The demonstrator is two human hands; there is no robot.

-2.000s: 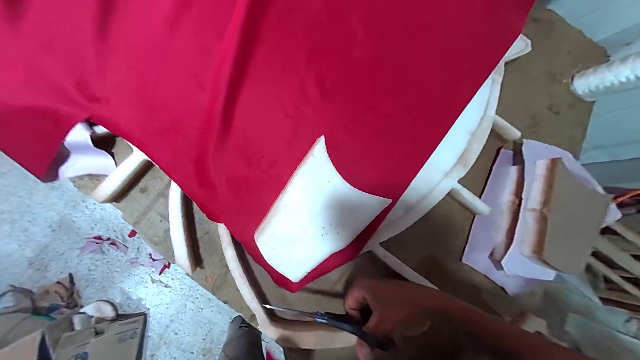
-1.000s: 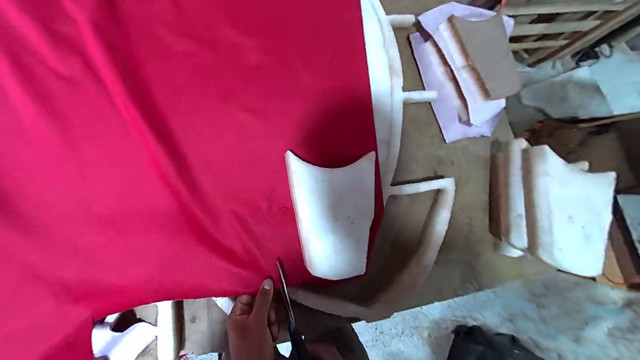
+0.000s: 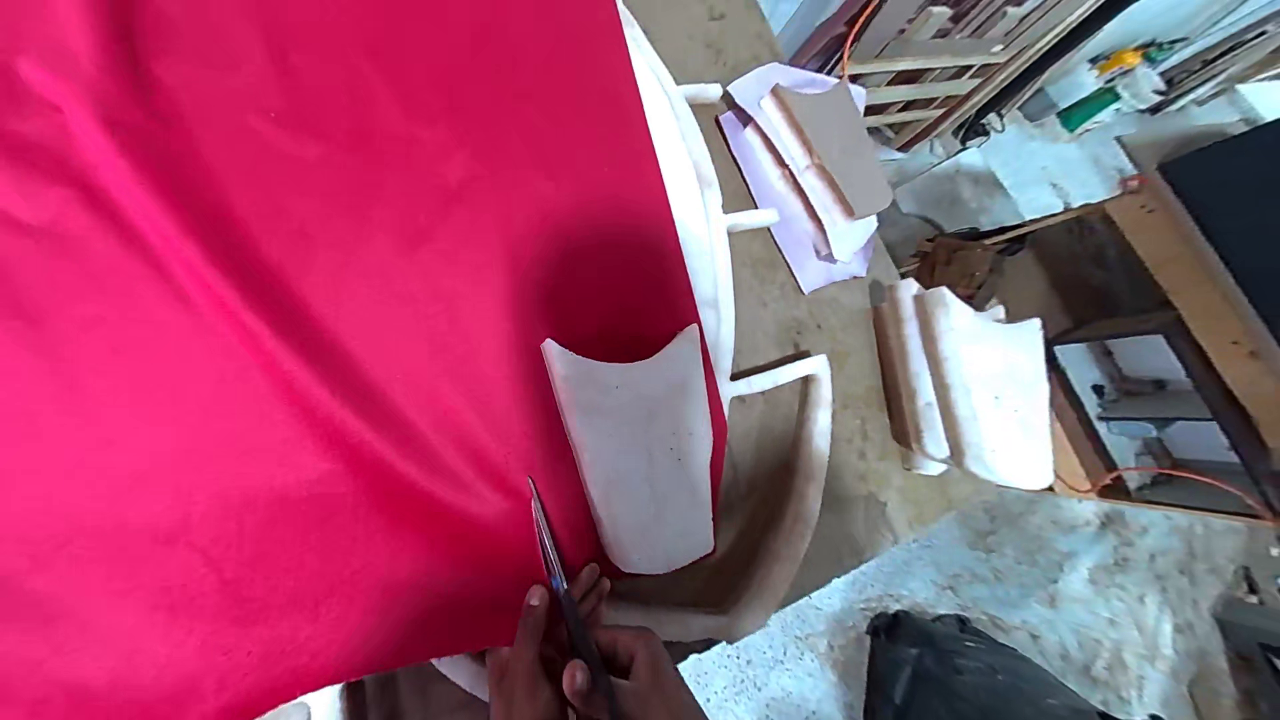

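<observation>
Red fabric covers a white padded frame, which shows along the cloth's right side. On the fabric's lower right corner lies a white foam piece with a curved top edge. My right hand is closed around the dark handles of scissors; their blades point up over the red cloth, left of the foam piece. Just left of the scissors, my left hand is at the fabric's lower edge, its thumb on the cloth; its other fingers are partly hidden.
Stacked foam pieces lie at the table's right edge. Farther up, more padding sits on a pale lilac sheet. A wooden frame stands at the right, and a black bag is on the floor at the bottom.
Two seconds ago only the hand with the scissors was visible, beyond the cloth's edge; now both hands are at the edge and the blades lie over the cloth. The view has turned considerably.
</observation>
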